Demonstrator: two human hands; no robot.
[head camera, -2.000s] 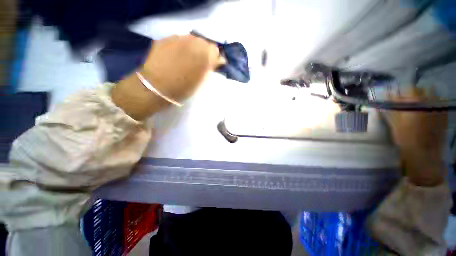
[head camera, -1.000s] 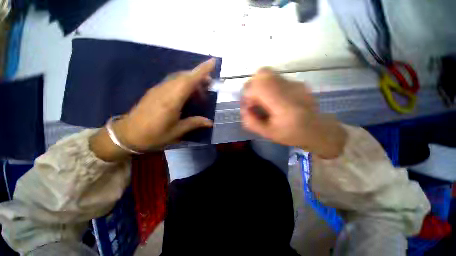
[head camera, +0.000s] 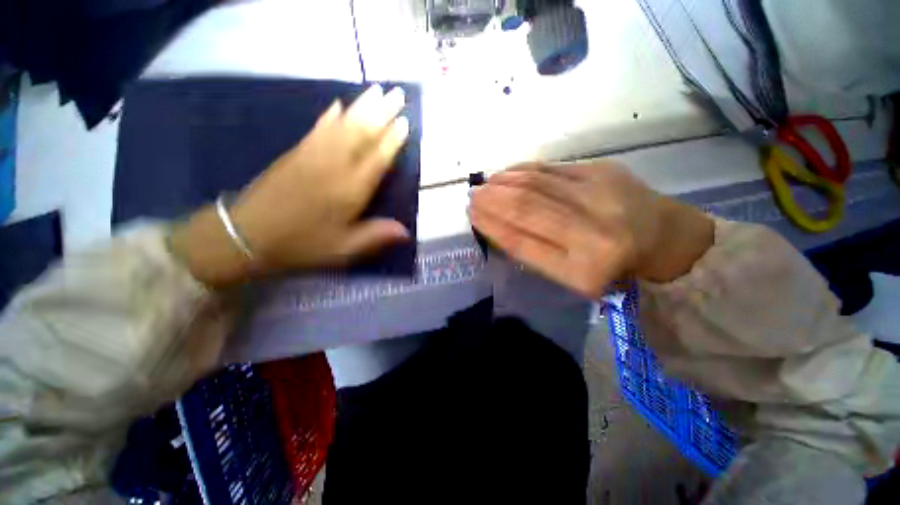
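A navy fabric panel (head camera: 217, 138) lies flat on the white table left of the machine's needle area. My left hand (head camera: 326, 187) rests flat on its right part, fingers apart, near its right edge. My right hand (head camera: 572, 222) is at the table's front edge, right of the panel and apart from it. Its fingers are together over a narrow dark strip (head camera: 478, 180); only the strip's end and left edge show, and the rest is hidden under the fingers.
A ridged grey knob (head camera: 559, 39) and the presser foot area are at the top. Red and yellow scissors (head camera: 811, 168) lie at right beside a strip bundle (head camera: 758, 69). A dark fabric heap (head camera: 99, 44) is upper left. Blue (head camera: 671, 395) and red (head camera: 301, 409) baskets are below the table.
Since one second ago, my left hand has flattened on the panel, its fingers higher. My right hand has turned palm down, and a dark strip now shows at its fingertips. Earlier my hands were at the machine.
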